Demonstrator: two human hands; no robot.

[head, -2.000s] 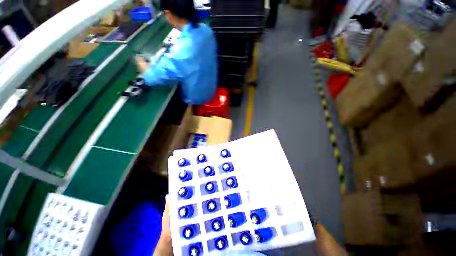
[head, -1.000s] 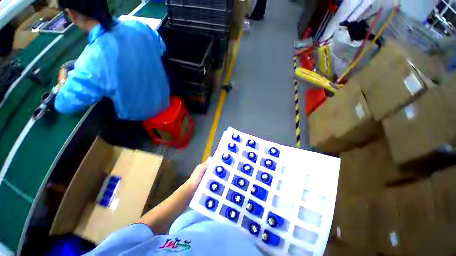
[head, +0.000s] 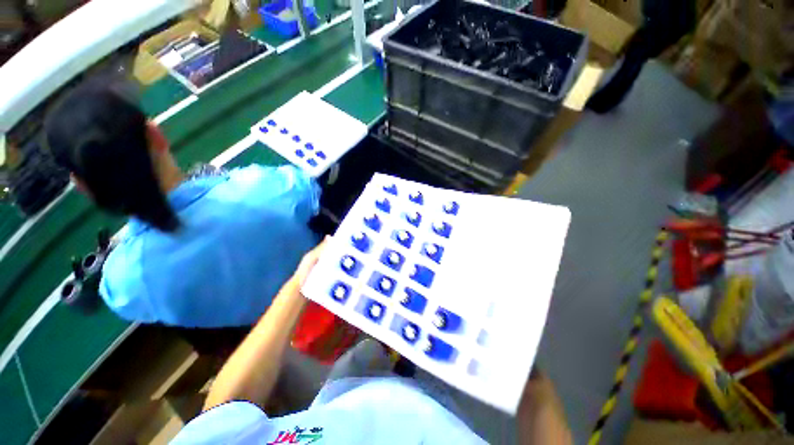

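A white foam tray (head: 509,261) is held level in front of my body. Rows of small blue parts (head: 393,258) with round light centres sit in its left pockets; the right side shows bare white foam. My left hand (head: 315,265) grips the tray's left edge, its fingers mostly hidden under it. My right hand (head: 538,395) is at the tray's lower right edge, mostly hidden and blurred, so its grip is not clear.
A person in blue (head: 218,248) sits at the green line (head: 261,91) on the left. Another foam tray (head: 335,122) with blue parts lies beyond them. A grey crate (head: 461,104) of dark parts stands ahead. A red stool (head: 324,332) is below; yellow and red items (head: 696,335) are right.
The view has moved forward along the line. The seated person is now close on the left, and the grey crate and second tray have come into view. The held tray remains in front of me.
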